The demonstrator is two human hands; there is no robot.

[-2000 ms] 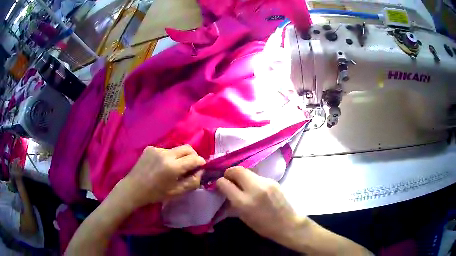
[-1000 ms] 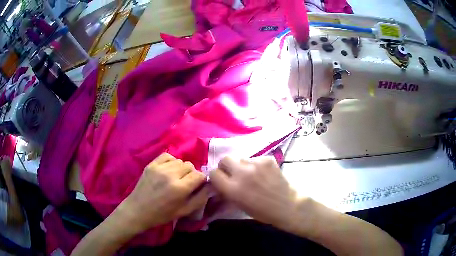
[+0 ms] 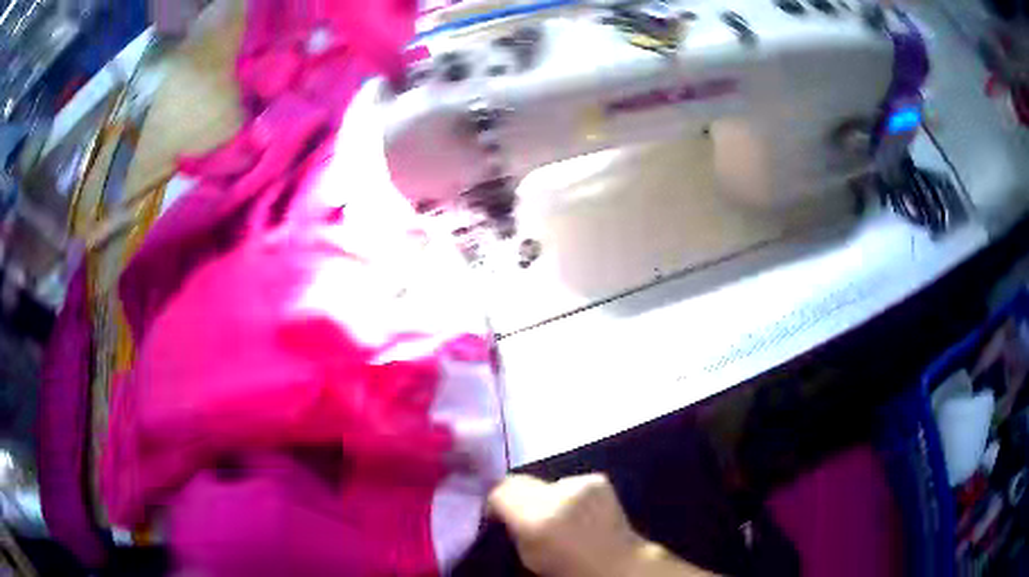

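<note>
The magenta-pink garment (image 3: 248,372) lies in a large blurred heap at the left and runs up to the sewing machine (image 3: 666,124). Its pale inner panel (image 3: 457,518) hangs over the table's front edge. My right hand (image 3: 564,524) is at the bottom centre, blurred, with its fingers closed at the lower end of the panel's taut right edge. My left hand is not in view. White glare hides the needle and presser foot.
The white table (image 3: 722,349) has ruler marks along its front. A blue-edged crate (image 3: 931,462) with pale and pink pieces stands at the lower right. Dark pink cloth (image 3: 835,513) hangs below the table. Black cables (image 3: 920,197) lie near the machine's right end.
The view has swung right, so machine and garment appear further left. My left hand has gone out of sight. My right hand has left the two-handed hold and is lower, by the panel's edge.
</note>
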